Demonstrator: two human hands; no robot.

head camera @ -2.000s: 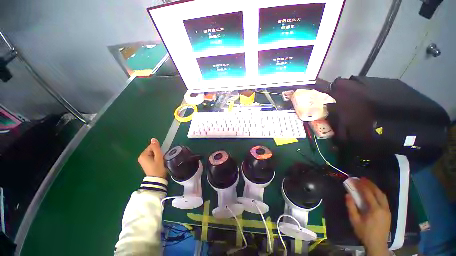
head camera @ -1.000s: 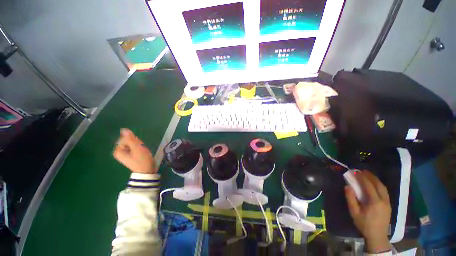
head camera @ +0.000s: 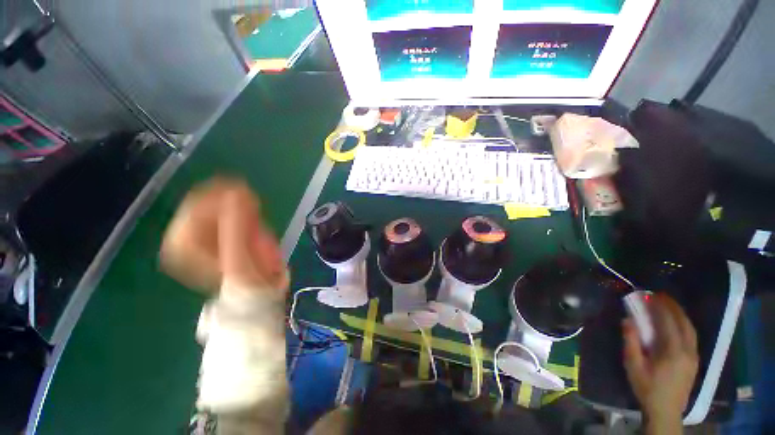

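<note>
My right hand (head camera: 664, 361) rests on the white computer mouse (head camera: 642, 316) on a dark area at the right. My left hand (head camera: 223, 234) is blurred over the green bench, left of the security cameras; its finger state is unclear. Several white cameras with black fronts stand in a row: the leftmost (head camera: 339, 246), the second (head camera: 406, 263), the third (head camera: 472, 263) with a pinkish lens ring, and a larger one (head camera: 548, 310) tilted at the right. White cables run from their feet to the bench edge. The monitor (head camera: 484, 51) shows teal and dark panes.
The white keyboard (head camera: 457, 174) lies behind the cameras, with a yellow tape roll (head camera: 345, 144) at its left and a crumpled pale bundle (head camera: 586, 146) at its right. A yellow note (head camera: 527, 211) lies at its front edge. A black case (head camera: 680, 178) stands at right.
My left hand has moved left, away from the leftmost camera, and is now blurred. My right hand stays on the mouse. The view has tilted down and turned left.
</note>
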